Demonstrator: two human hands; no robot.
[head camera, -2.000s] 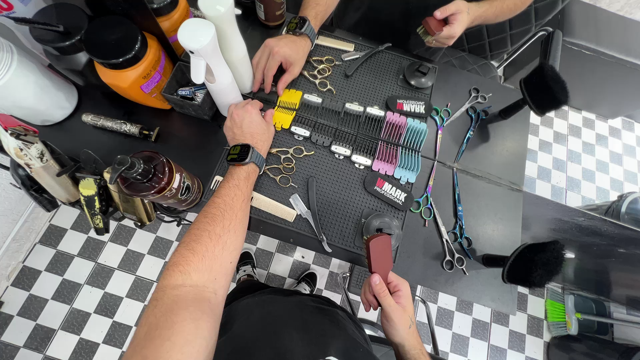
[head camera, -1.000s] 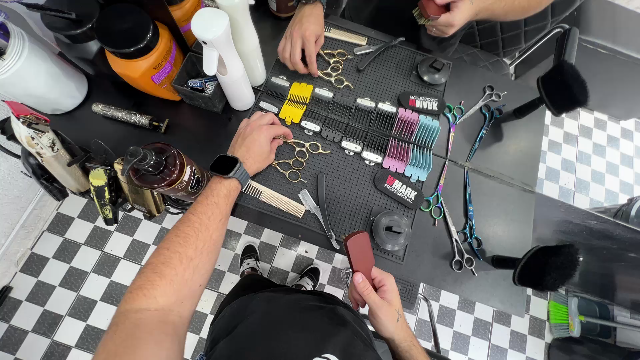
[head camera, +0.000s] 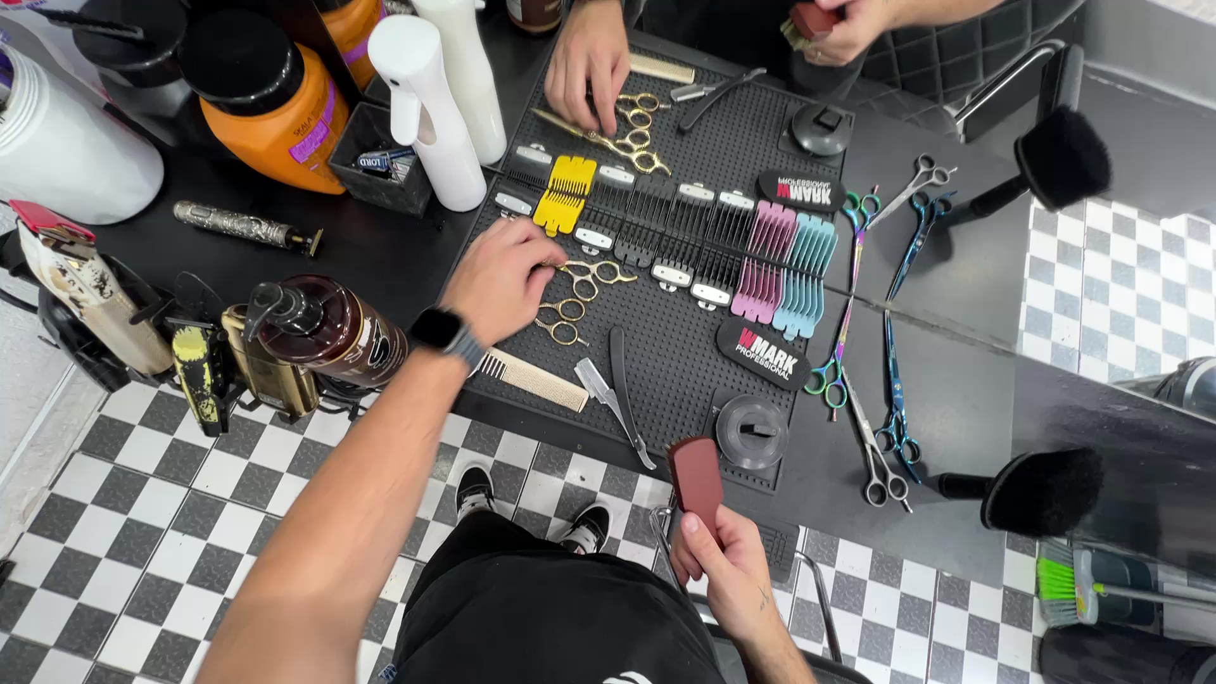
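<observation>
My left hand (head camera: 508, 275), wearing a smartwatch, is palm down at the mat's left side. Its bent fingertips meet a pair of gold scissors (head camera: 598, 274); whether they grip it is hidden. Another gold pair (head camera: 562, 321) lies just below. My right hand (head camera: 727, 560) holds a brush by its red-brown handle (head camera: 696, 475) in front of the mat. On the black rubber mat (head camera: 532, 427) are a beige comb (head camera: 537, 378), an open straight razor (head camera: 617, 399), and yellow (head camera: 560, 220), black, pink (head camera: 750, 296) and blue (head camera: 798, 309) clipper guards in a row along the mirror.
A mirror repeats the tools and hands behind the mat. Left stand a white spray bottle (head camera: 442, 142), an orange jar (head camera: 266, 123), a brown pump bottle (head camera: 332, 328), clippers (head camera: 100, 290) and a trimmer (head camera: 242, 226). Right are long scissors (head camera: 895, 389) and a black neck brush (head camera: 1040, 489).
My left hand has left the dark guard beside the yellow one and moved down to the gold scissors. My right hand still holds the brush.
</observation>
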